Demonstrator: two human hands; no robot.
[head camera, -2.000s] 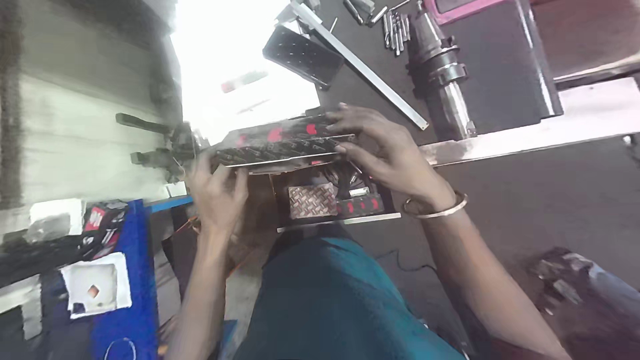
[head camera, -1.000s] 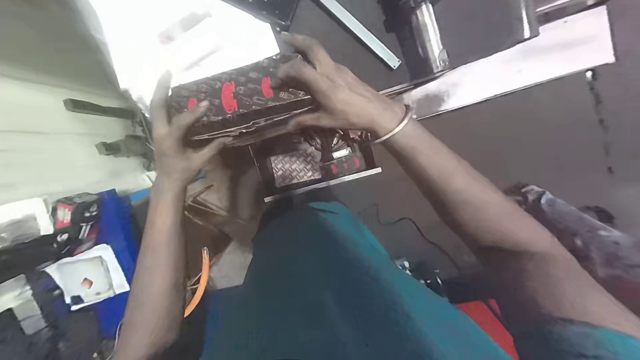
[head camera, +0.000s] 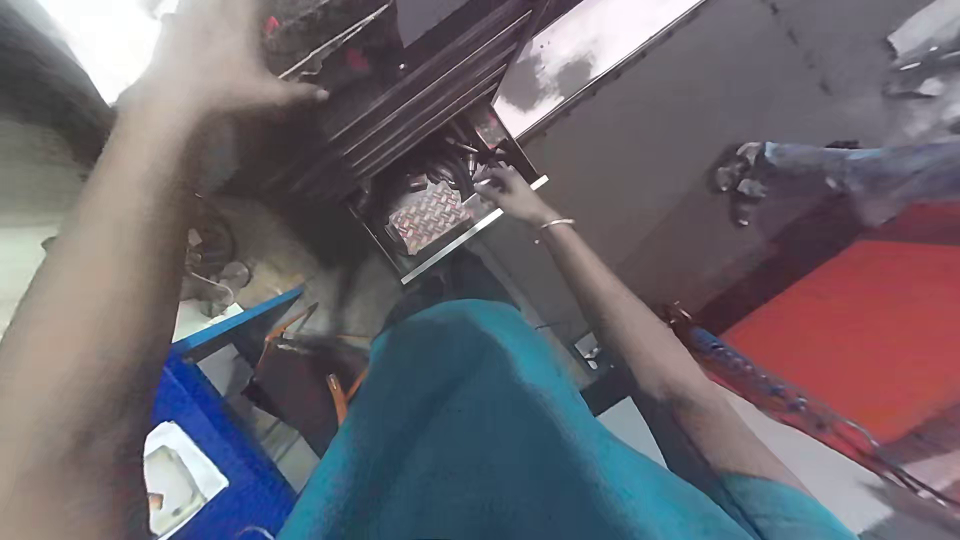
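Observation:
An open drawer (head camera: 452, 246) in front of my torso holds a box with a woven, diamond-like pattern (head camera: 431, 217) and a jumble of dark and metallic items (head camera: 450, 171). My right hand (head camera: 510, 191), with a bangle at the wrist, reaches into the drawer's right side; whether its fingers grip anything is not clear. My left hand (head camera: 217, 67) is raised at the upper left, large and blurred, its thumb spread toward a dark case with red marks (head camera: 322, 34). Whether it touches the case cannot be told.
Above the open drawer are more dark drawer fronts (head camera: 442, 90). A pale strip of worktop (head camera: 592, 52) runs to the upper right. A blue bin or frame (head camera: 217, 427) with a white tray (head camera: 180, 472) stands lower left. A red surface (head camera: 855, 315) and a person's legs (head camera: 847, 169) are at right.
My right hand has left the dark case with red marks and moved down into the open drawer. My left hand stays up near the case. The view has shifted and turned strongly.

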